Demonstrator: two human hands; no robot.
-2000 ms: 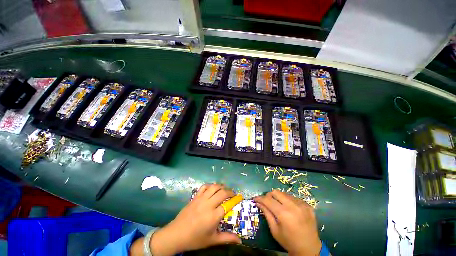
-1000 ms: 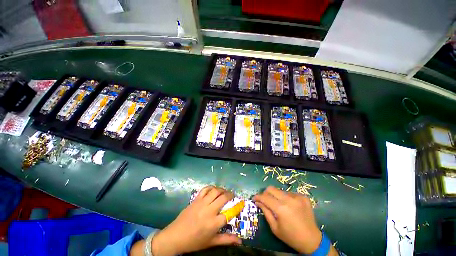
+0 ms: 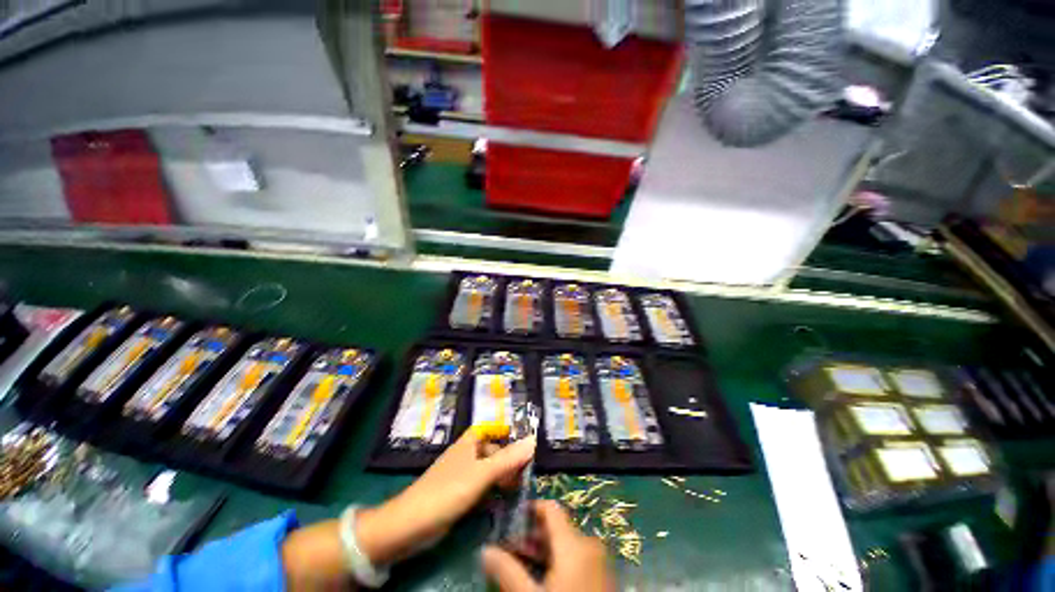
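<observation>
My left hand (image 3: 469,476), with a yellow-orange finger cot (image 3: 489,431) on one digit, holds the upper end of a phone unit (image 3: 517,497). The unit stands nearly edge-on, its long side pointing away from me, and is blurred. My right hand (image 3: 558,553) is at the unit's lower end, low in the picture and blurred, with thumb and fingers around that end. I cannot tell whether a tool is in the right fingers. Just beyond, a black phone tray (image 3: 702,449) holds several phone units with orange flex cables; its rightmost slot has only a small white strip.
Another filled tray (image 3: 289,475) lies at left, one more behind the front tray. Yellow-cream slivers (image 3: 602,515) lie right of my hands. A white paper strip (image 3: 806,497) and blister tray (image 3: 902,434) are at right. A dark stick (image 3: 199,523) lies at left. A partition (image 3: 544,257) stands behind.
The camera view has tilted up, showing red bins and grey hose. The phone unit has turned from face-up to nearly edge-on. My left hand has moved to its far end, my right to its near end.
</observation>
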